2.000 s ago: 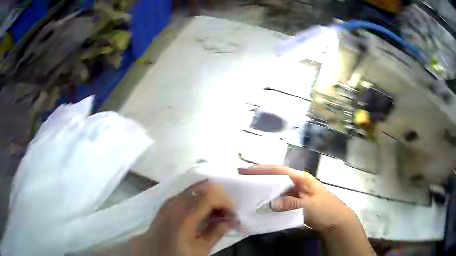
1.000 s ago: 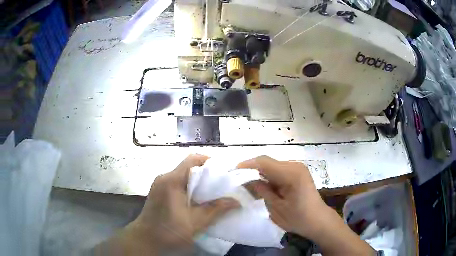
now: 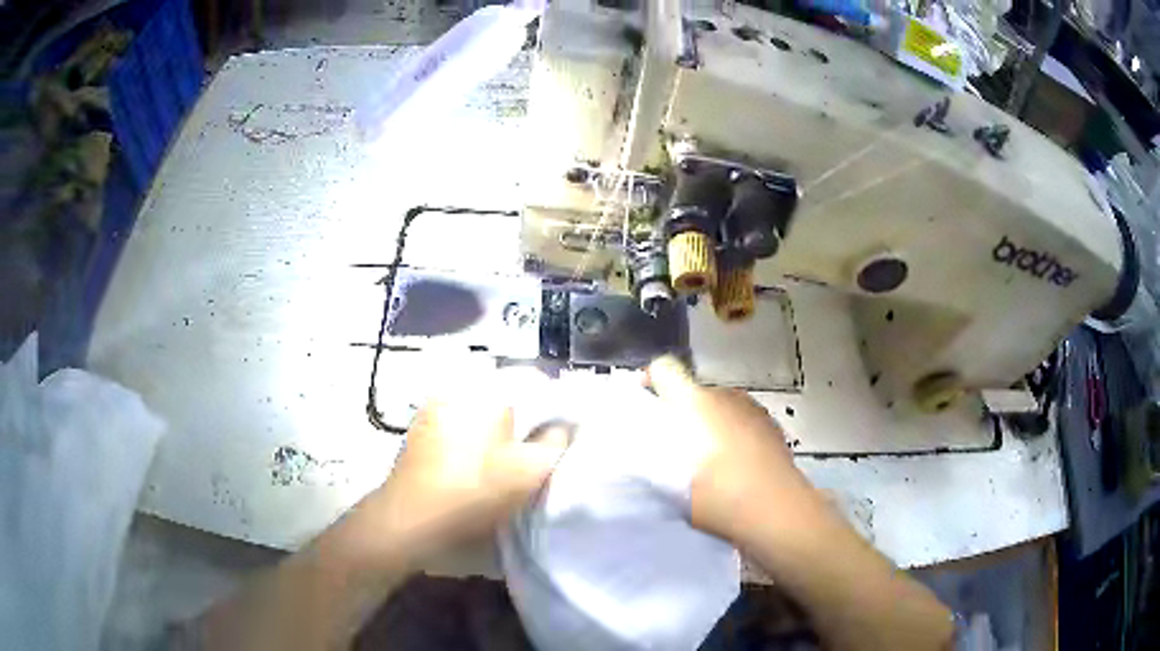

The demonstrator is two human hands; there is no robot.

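Observation:
A white fabric piece (image 3: 623, 534) is bunched between my hands at the front edge of the machine bed, its lower part hanging towards me. My left hand (image 3: 464, 464) grips its left side, thumb on top. My right hand (image 3: 731, 458) grips its right side, with a fingertip near the dark slide plate (image 3: 623, 328). The fabric's far edge is overexposed, just in front of the throat plate (image 3: 555, 324). The cream sewing machine (image 3: 840, 165) stands behind, with two brass-yellow tension knobs (image 3: 691, 260). Whether the fabric reaches under the presser foot cannot be told.
A pile of white pieces (image 3: 76, 496) is at the left edge. The glaring lamp (image 3: 445, 70) hangs over the back of the worn white table (image 3: 216, 293). A blue crate (image 3: 153, 95) is at the far left. Part of a bin (image 3: 1005, 598) shows below the table at the right.
Both hands have moved the white fabric forward from the table's front edge onto the machine bed, near the plates. The view has shifted, so the machine appears lower and further right.

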